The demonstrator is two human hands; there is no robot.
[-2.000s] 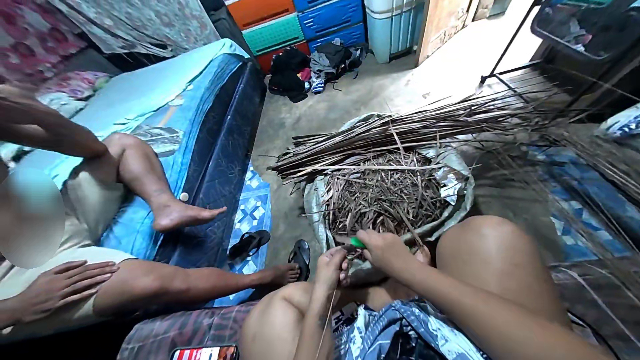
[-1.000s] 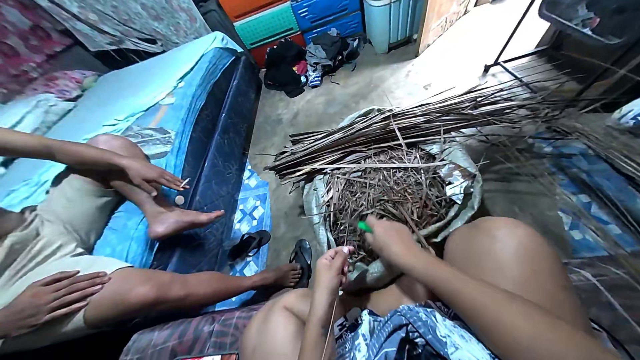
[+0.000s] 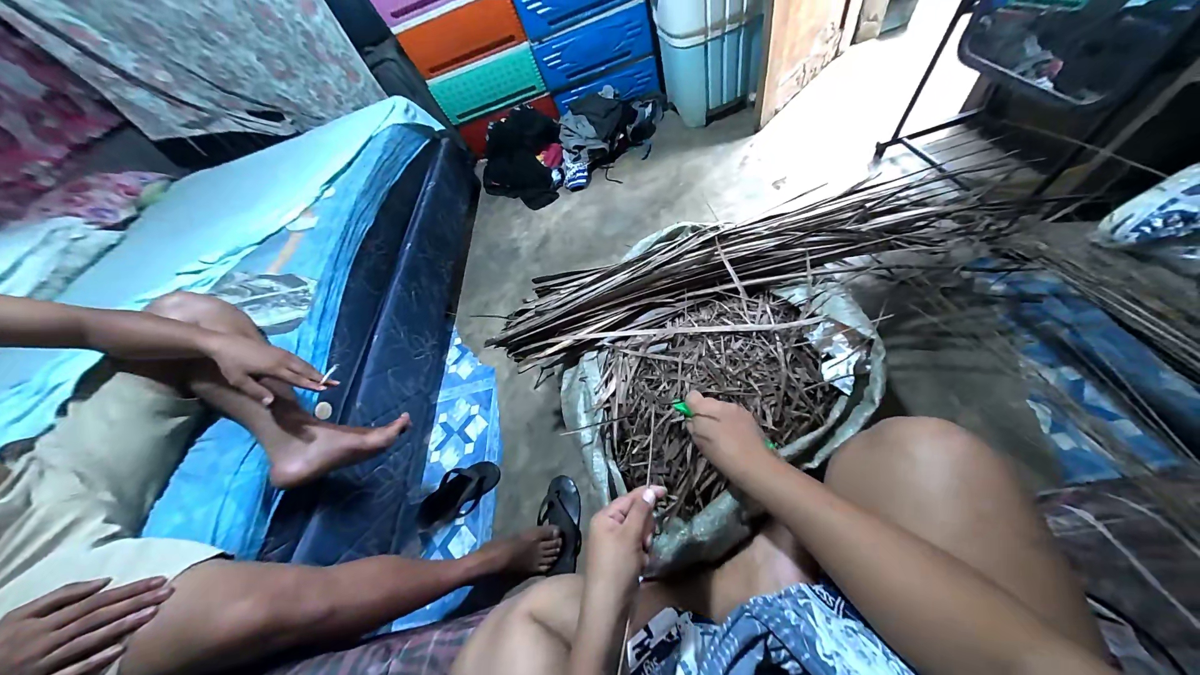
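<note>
My left hand (image 3: 626, 527) pinches a thin pale strip, whose lower end runs down along my wrist. Up and to the right of it, my right hand (image 3: 727, 433) is closed around a small green-handled tool (image 3: 682, 409), its kind too small to tell. Both hands are over the near side of an open woven sack (image 3: 867, 361) filled with short dry brown leaf scraps (image 3: 741, 361). Across the sack's far rim lies a bundle of long dry leaf strips (image 3: 656, 277).
At the left a person sits on a mattress (image 3: 403, 272), a cigarette (image 3: 328, 374) between their fingers, one foot near black flip-flops (image 3: 561, 525). Clothes (image 3: 572, 141) lie on the floor before plastic drawers (image 3: 483, 89). A metal rack (image 3: 923, 155) stands at upper right.
My hands were close together two seconds ago; my right hand has since moved up and away from the left. The other person's hand has come to rest over their raised leg.
</note>
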